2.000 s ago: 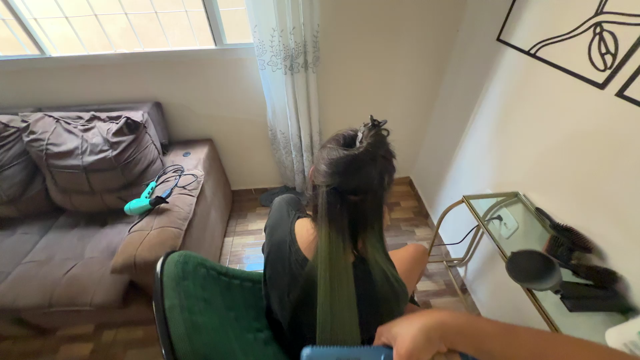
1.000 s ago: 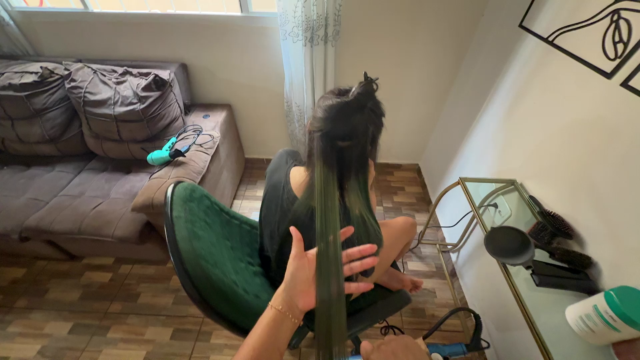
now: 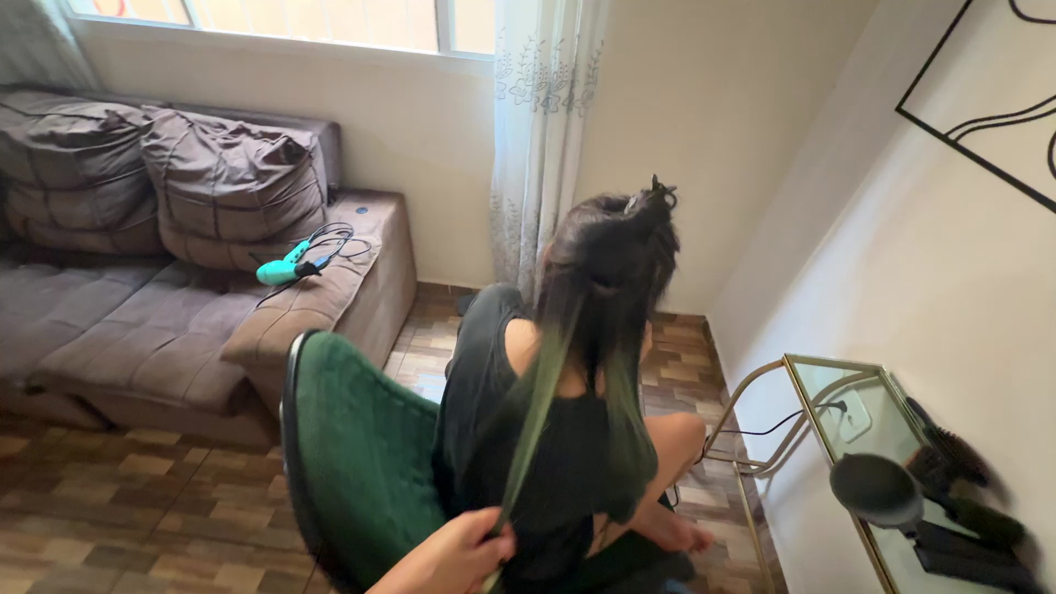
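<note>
A person with long dark hair (image 3: 610, 264), greenish toward the ends, sits sideways on a green upholstered chair (image 3: 355, 445), back to me. Part of the hair is gathered on top in a dark claw clip (image 3: 652, 196). My left hand (image 3: 474, 549) comes in from the bottom, its fingers closed on a thin greenish strand of hair (image 3: 532, 412) drawn down and toward me. The strand's end is partly hidden by the fingers. My right hand is out of view. A small part of a blue object (image 3: 676, 586) shows at the bottom edge, too little to identify.
On the right, a glass-topped table with a gold frame (image 3: 833, 462) holds a round dark object (image 3: 876, 488) and several hairbrushes (image 3: 949, 454). A cable runs to a wall outlet (image 3: 846, 415). A turquoise hair dryer (image 3: 283, 271) lies on the brown sofa (image 3: 157, 330).
My left hand, spread open behind the hair one second ago, now grips a strand lower down. My right hand, at the bottom edge in both earlier frames, has left the view.
</note>
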